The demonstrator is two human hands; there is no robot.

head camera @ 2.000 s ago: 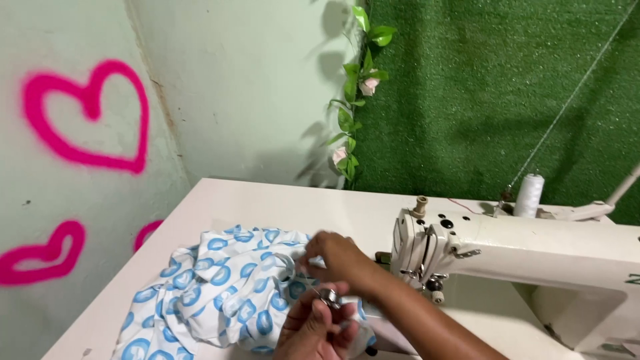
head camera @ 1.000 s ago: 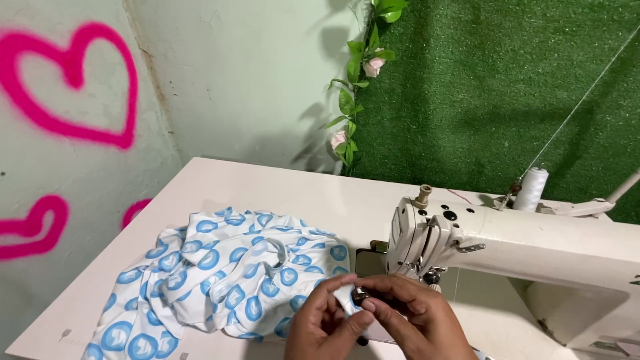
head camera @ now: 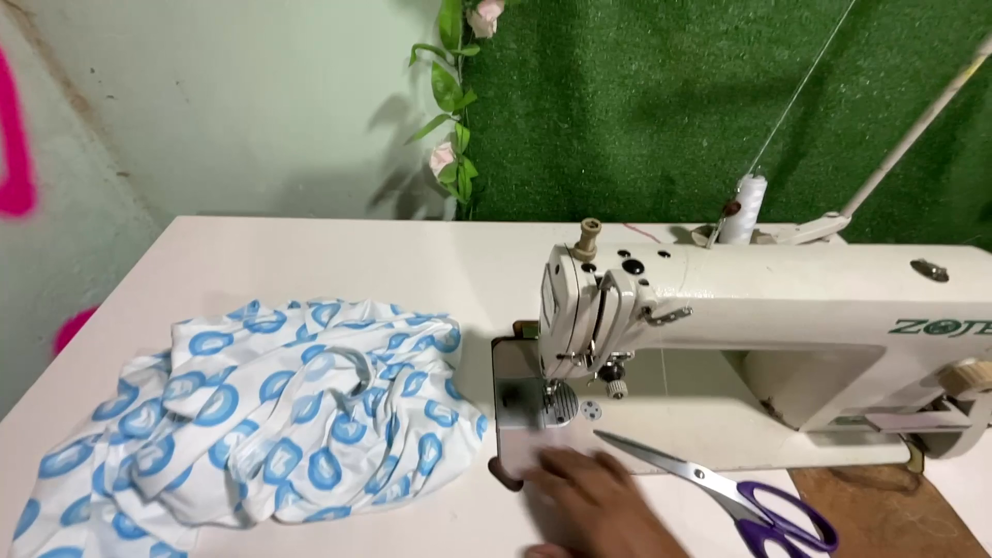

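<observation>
My right hand (head camera: 601, 500), blurred, is palm down at the front edge of the sewing machine's bed, its fingers spread near the slide plate (head camera: 521, 446); nothing shows between them, though the palm side is hidden. My left hand is out of view. The white industrial sewing machine (head camera: 775, 287) has its presser foot (head camera: 552, 395) above the needle plate (head camera: 564, 404). Purple-handled scissors (head camera: 717, 480) lie partly on the bed, just right of my right hand. White fabric with blue ring prints (head camera: 310, 418) is bunched on the table to the left.
A white thread cone (head camera: 748, 209) stands behind the machine, its thread running upward. The white table (head camera: 349, 256) meets the wall and a green turf panel (head camera: 620, 116). An artificial flower vine (head camera: 463, 132) hangs there. Brown board (head camera: 876, 504) shows at lower right.
Both hands were together at a small metal part; now my right hand is at the bed's front edge, and my left hand and the part are out of view. The scissors have come into view.
</observation>
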